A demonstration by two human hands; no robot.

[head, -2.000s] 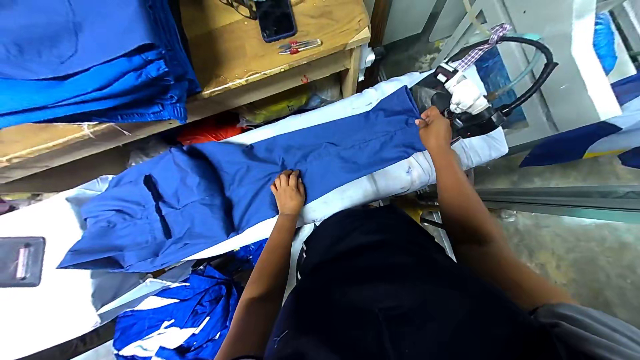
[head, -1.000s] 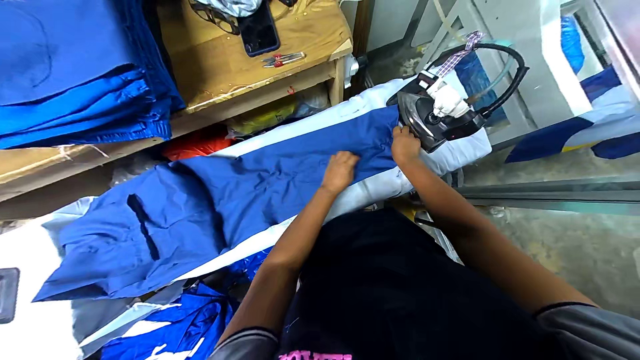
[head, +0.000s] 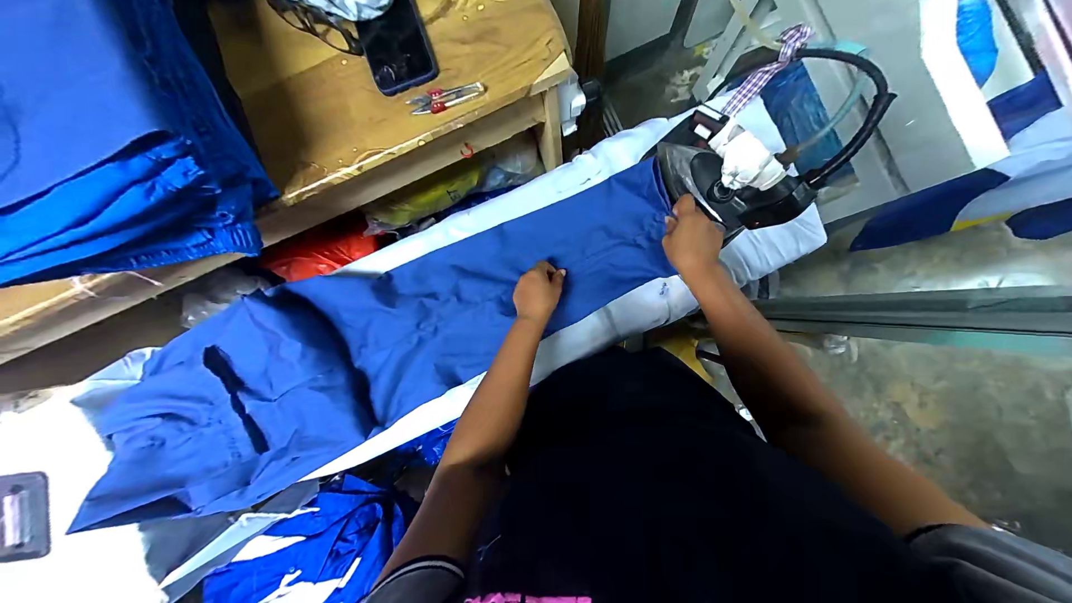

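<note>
A blue cloth garment [head: 469,293] lies lengthwise along a narrow ironing board with a white cover [head: 653,303]. My right hand [head: 693,234] pinches the garment's edge at the board's right end, close beside the soleplate of an electric steam iron [head: 745,176]. White cloth is wrapped on the iron's handle, and a black hose runs from it. My left hand [head: 538,291] rests on the middle of the garment with its fingers curled on the fabric; whether they pinch a fold I cannot tell. At the left, the garment spreads wider and wrinkled, with a dark slit opening.
Beyond the board, a wooden table [head: 310,142] holds a stack of blue garments [head: 100,142], a phone [head: 400,50] and red-handled thread snips [head: 445,98]. Bagged items sit beneath it. Blue and white cloth [head: 335,536] lies below the board at lower left. A metal rail [head: 921,314] runs at the right.
My left hand has moved right along the garment from its place two seconds ago. My right hand remains at the garment's right edge beside the iron.
</note>
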